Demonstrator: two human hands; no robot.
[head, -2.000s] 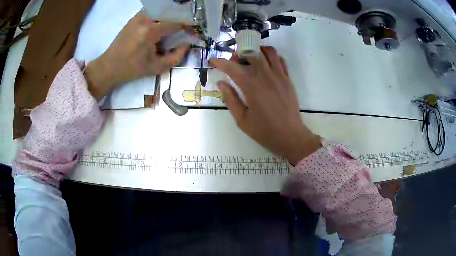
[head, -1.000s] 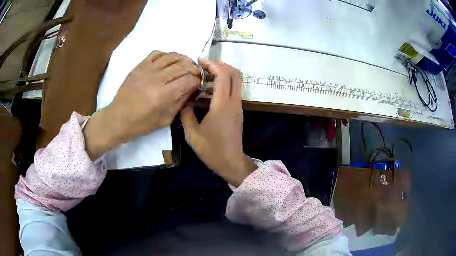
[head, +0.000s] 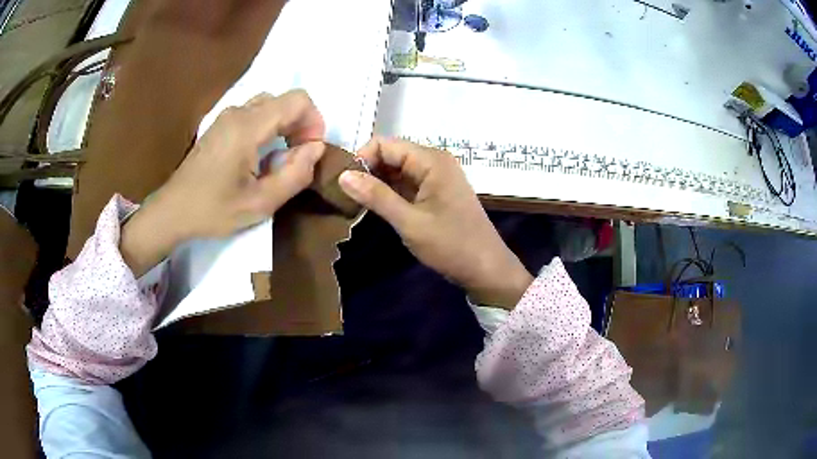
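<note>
A large brown bag panel (head: 305,296) with white backing (head: 224,269) hangs over the table's front edge at left centre. My left hand (head: 233,161) pinches a raised brown fold of it between thumb and index finger. My right hand (head: 430,206) pinches the panel's edge just to the right, its thumb on the brown face. The fingertips of the two hands are close together. A notched corner shows at the panel's lower end. Part of the white backing is hidden behind my left hand.
The white sewing table (head: 573,116) has a printed ruler along its front. Small metal machine parts (head: 439,16) are at the top. A black cable (head: 770,161) lies at the table's right end. A finished brown bag (head: 672,350) stands at lower right. Brown handles (head: 54,99) show at far left.
The panel has come from under the machine head to the table's front edge. Since one second ago, its brown face has turned into view below my hands, and my hands have moved slightly apart.
</note>
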